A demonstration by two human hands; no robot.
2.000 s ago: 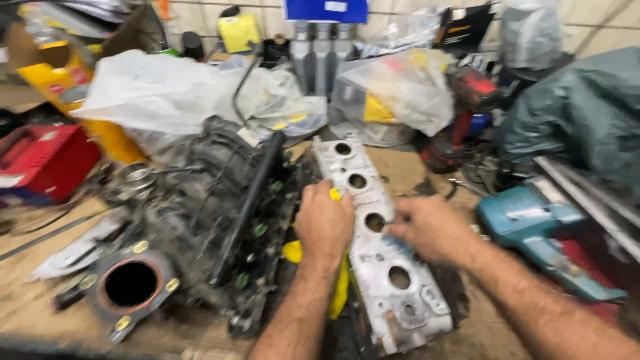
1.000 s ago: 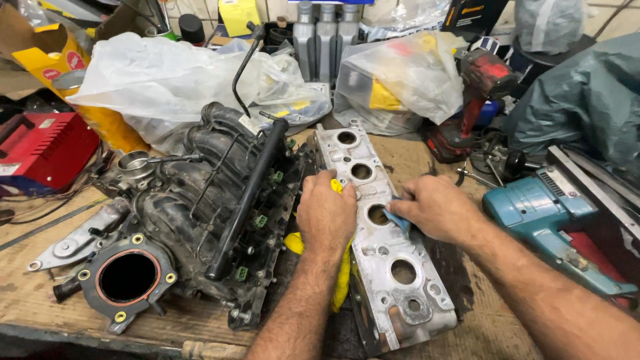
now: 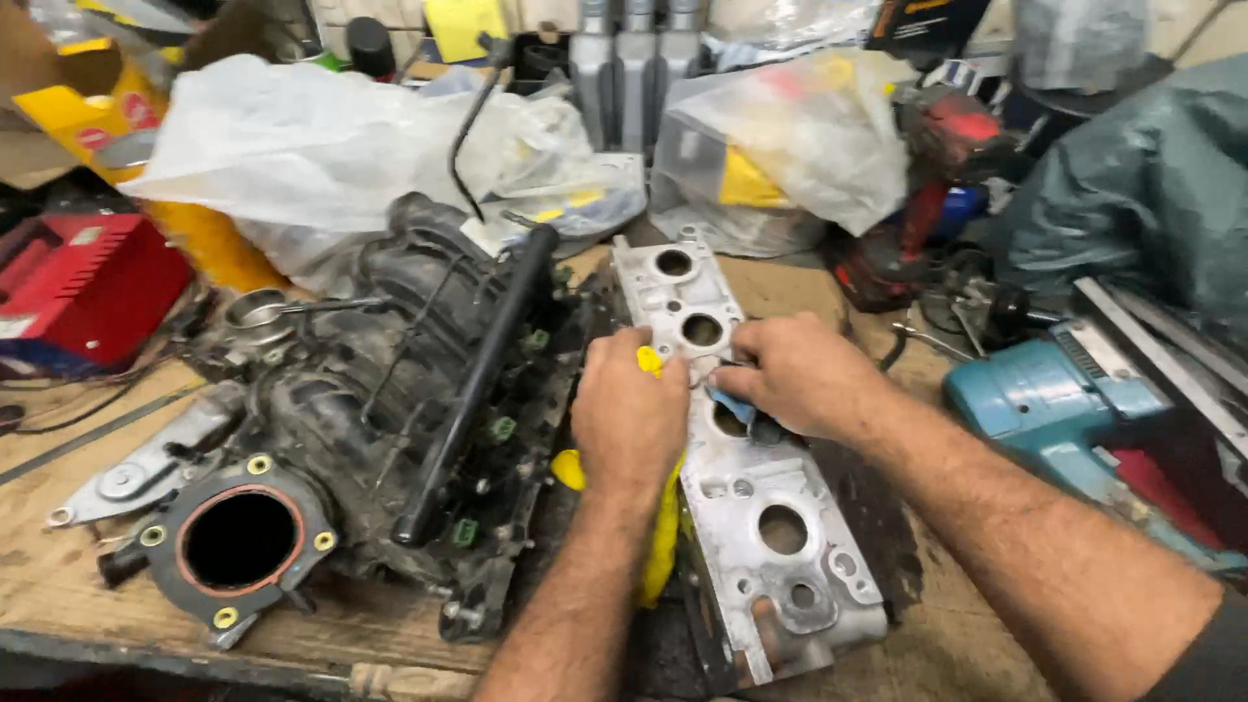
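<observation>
An aluminium cylinder head (image 3: 751,478) with a row of round ports lies lengthwise on the wooden bench. My left hand (image 3: 632,414) is closed around a yellow cloth (image 3: 661,546), which hangs down along the head's left side. My right hand (image 3: 795,375) pinches a blue cloth (image 3: 733,405) against the metal face, at the upper edge of a middle port. To the left of the head lies a black plastic intake manifold (image 3: 390,390) with a round flanged opening.
A teal power tool (image 3: 1053,409) lies at the right, with a red and black cordless tool (image 3: 921,195) behind it. Plastic bags (image 3: 780,146) and grey bottles (image 3: 639,88) stand along the back. A red case (image 3: 93,283) is at the far left.
My right hand has shifted slightly up along the cylinder head with the blue cloth, from beside the middle port to its upper edge. My left hand stays on the head's left edge.
</observation>
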